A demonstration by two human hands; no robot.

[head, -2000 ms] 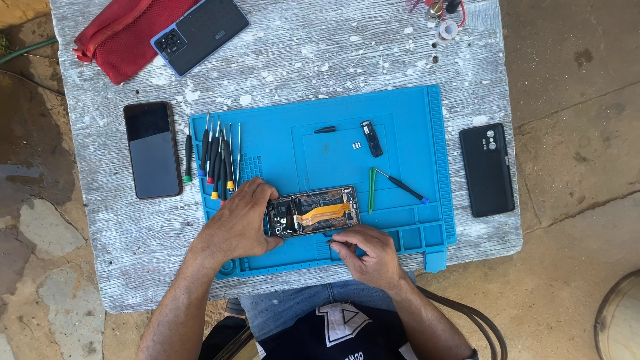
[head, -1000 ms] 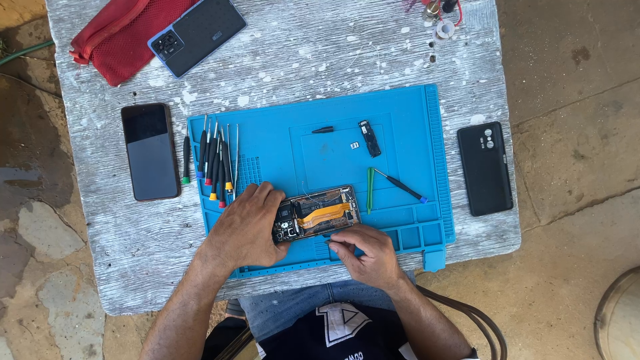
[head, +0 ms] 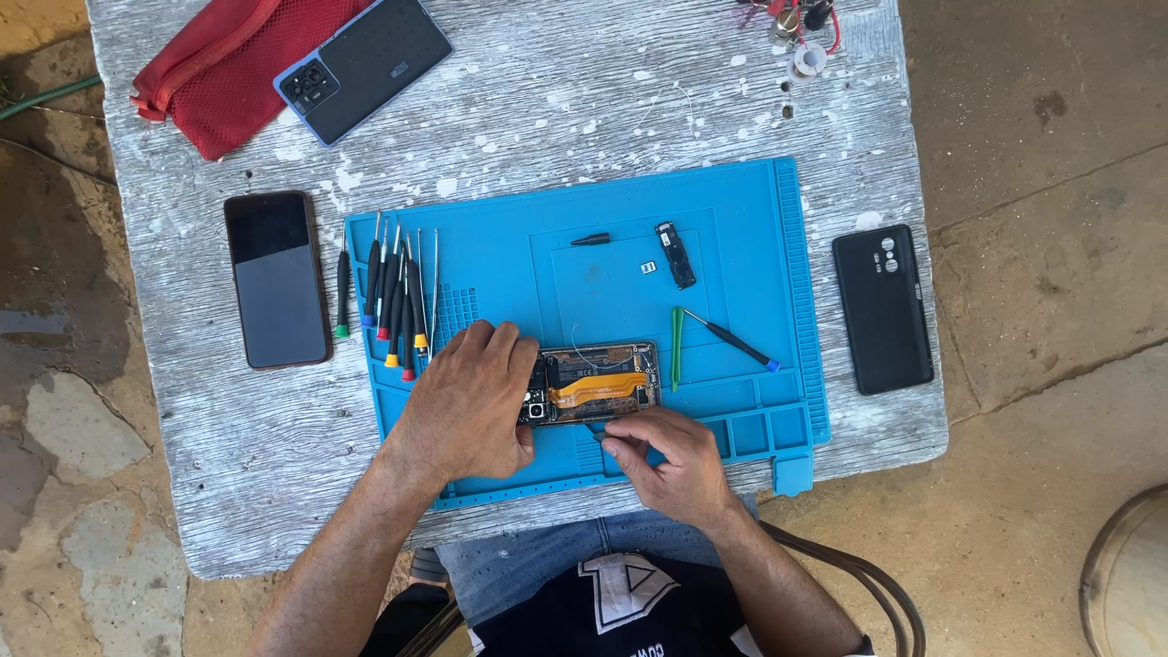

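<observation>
An opened smartphone (head: 598,388) with an orange flex cable across its battery lies on the blue silicone repair mat (head: 493,246). My left hand (head: 474,397) grips its left end and covers part of it. My right hand (head: 671,456) pinches a small dark pick-like piece (head: 599,436) just below the phone's lower edge. Right of the phone are a green plastic pry tool (head: 676,349) and a screwdriver with a blue-ended handle (head: 735,341). Farther back lie a black phone part (head: 675,255), a small SIM-tray-like piece (head: 648,267) and a black pointed tip (head: 590,239).
Several precision screwdrivers (head: 392,297) lie at the mat's left. Beside them is a dark-screened phone (head: 278,278). A red mesh pouch (head: 219,82) and another phone (head: 363,71) lie at the back left, a black phone case (head: 883,310) at right, a solder spool (head: 809,60) at the back.
The opened phone has tilted and shifted slightly in my left hand. My right hand stays close to the phone's lower edge.
</observation>
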